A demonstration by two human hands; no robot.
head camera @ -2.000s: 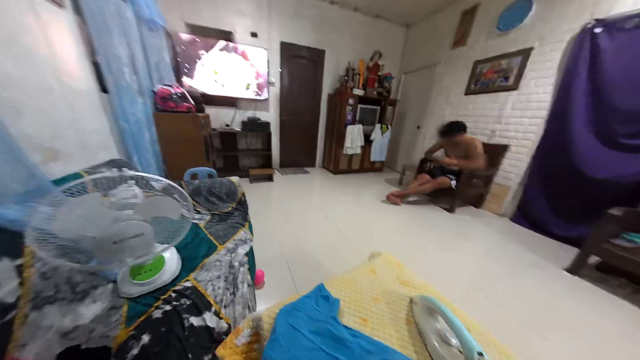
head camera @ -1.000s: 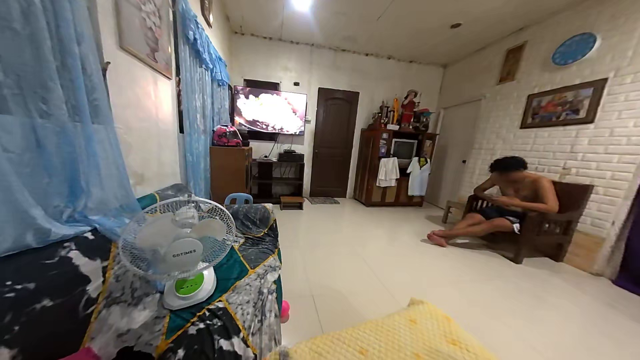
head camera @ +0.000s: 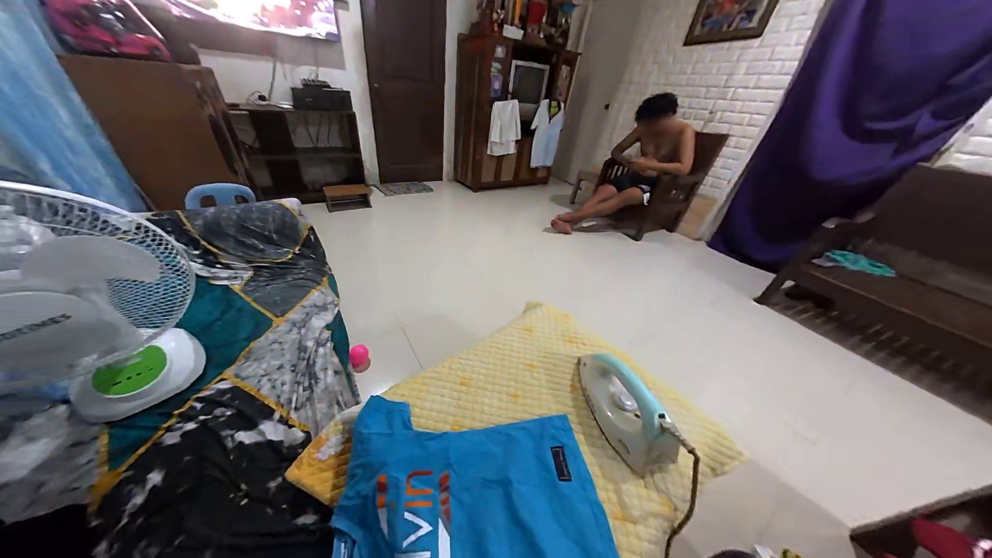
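Neither my left hand nor my right hand shows in the head view. A blue printed shirt point(head camera: 480, 480) lies spread over a yellow quilted pad point(head camera: 496, 380), its lower part cut off by the bottom edge of the view. To the right of the shirt, a teal and white electric clothes iron point(head camera: 632, 411) rests on the same pad, and its cord point(head camera: 692, 496) trails down toward the bottom edge.
An electric fan point(head camera: 139, 372) stands at left on a patterned cover point(head camera: 287, 356). A pink ball point(head camera: 359, 357) is beside it. Further back, a person point(head camera: 655, 151) sits in a wooden chair point(head camera: 701, 167). A wooden bench point(head camera: 914, 271) stands at right, near a purple curtain point(head camera: 806, 132).
The view has tilted down since one second ago, bringing the blue shirt and the iron back into sight. The seated person remains in the chair.
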